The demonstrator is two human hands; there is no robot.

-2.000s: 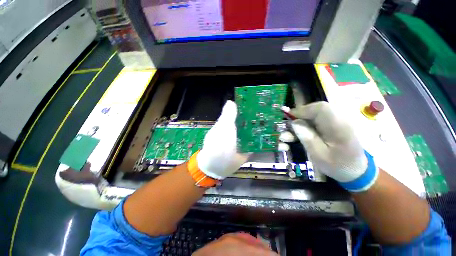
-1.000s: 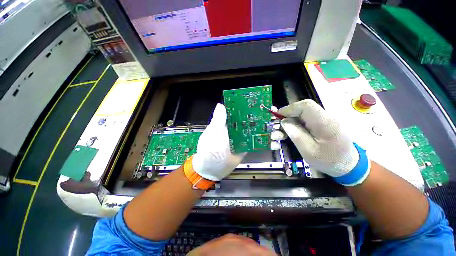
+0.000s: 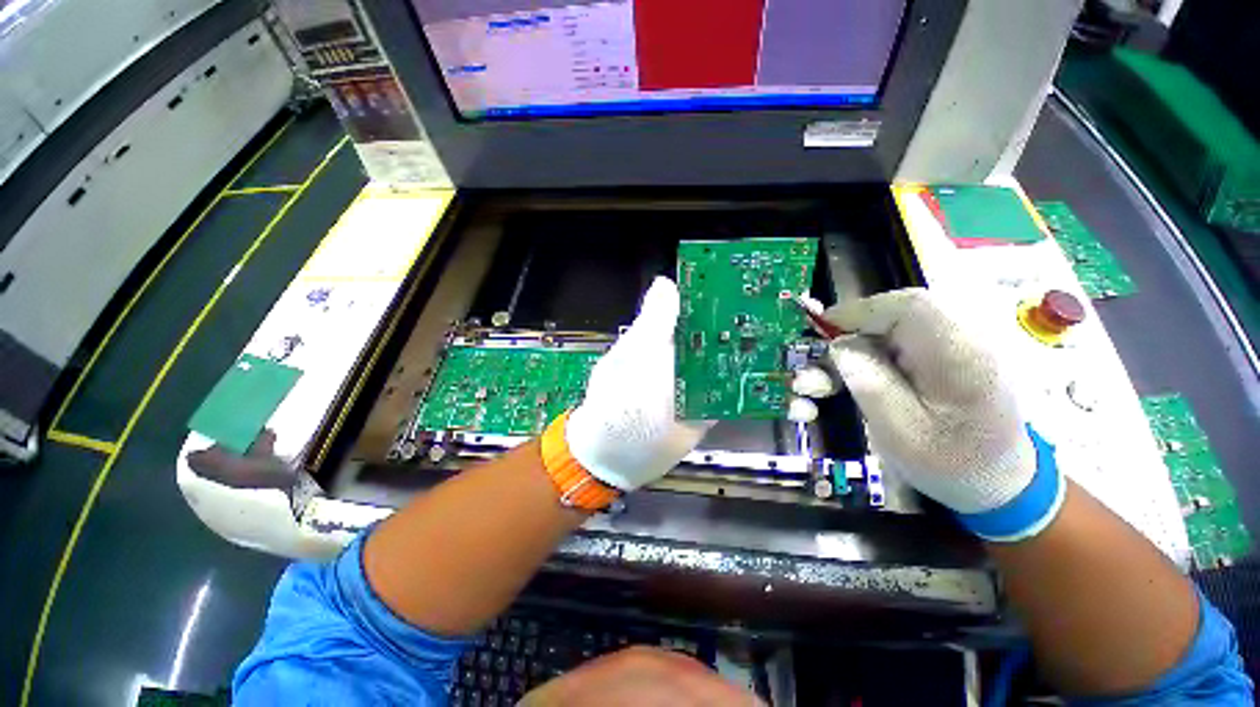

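Observation:
My left hand, in a white glove with an orange band at the wrist, holds a green circuit board by its left side, raised above the machine bay. My right hand, in a white glove with a blue wrist band, holds a thin dark red pen-like tool. The tool's pale tip is at the board's upper right part; I cannot tell if it touches. Some right fingers are at the board's right edge. A second green board lies on the silver rails in the bay.
A monitor stands behind the bay. A red emergency stop button is on the machine's right top. Green sheets lie on the left and right tops. More boards lie at far right. A keyboard is below the front edge.
The camera view has shifted slightly. The hands keep the same hold on the board and the tool, and the tool's tip stays near the board's upper right part.

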